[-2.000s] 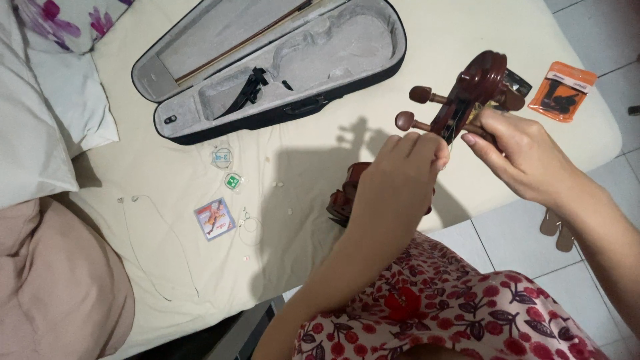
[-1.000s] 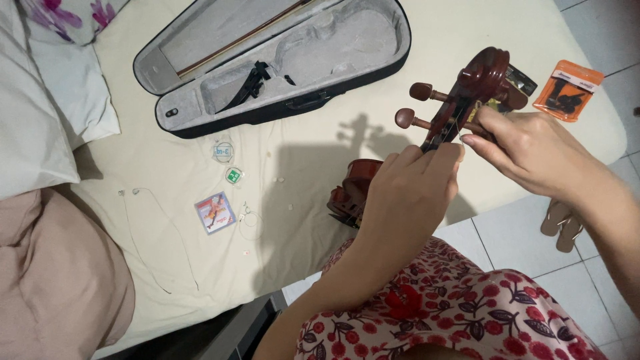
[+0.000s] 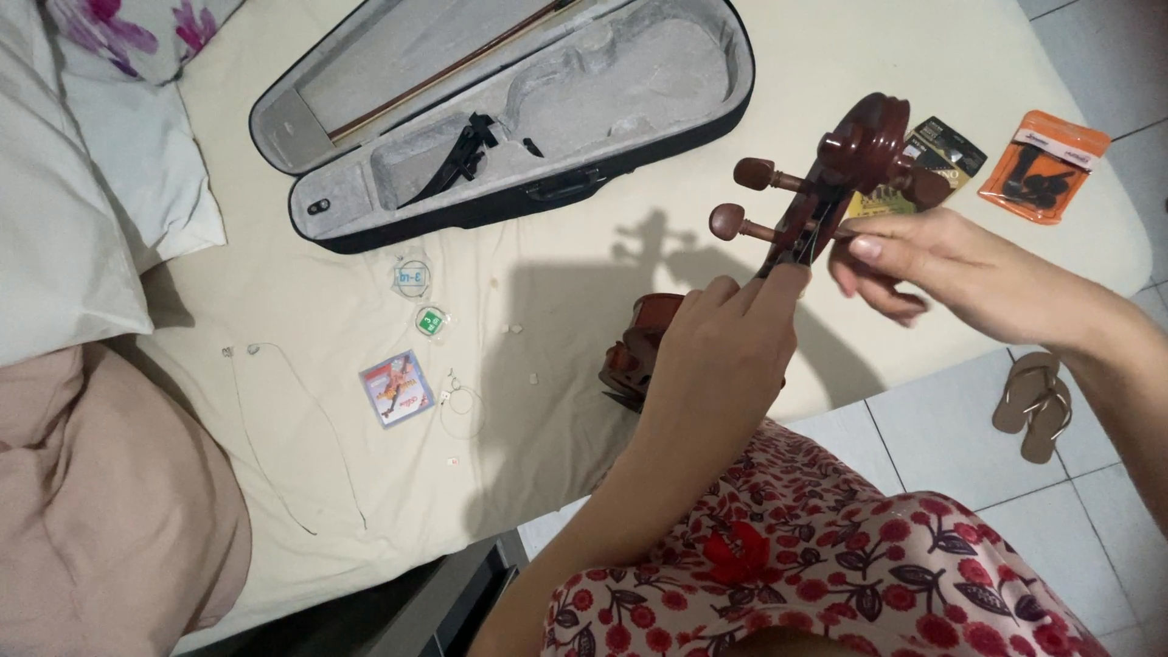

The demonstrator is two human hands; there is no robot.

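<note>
A reddish-brown violin (image 3: 650,319) stands tilted at the bed's edge, its scroll (image 3: 871,132) up and its body mostly hidden behind my left arm. My left hand (image 3: 735,342) is closed around the neck, just below the pegbox. My right hand (image 3: 922,260) pinches a tuning peg on the right side of the pegbox between thumb and fingertips. Two wooden pegs (image 3: 727,222) stick out on the left side. A thin string runs in the pegbox near my left fingers.
An open violin case (image 3: 547,196) holds a bow (image 3: 456,68) and a black shoulder rest (image 3: 456,160). Coiled strings (image 3: 412,277), a small square packet (image 3: 396,389) and loose strings (image 3: 301,392) lie on the sheet. An orange packet (image 3: 1045,167) lies right; sandals (image 3: 1033,406) are on the floor.
My right hand's lower fingers have moved away from the pegbox, with thumb and finger still at the peg. My left hand remains around the neck.
</note>
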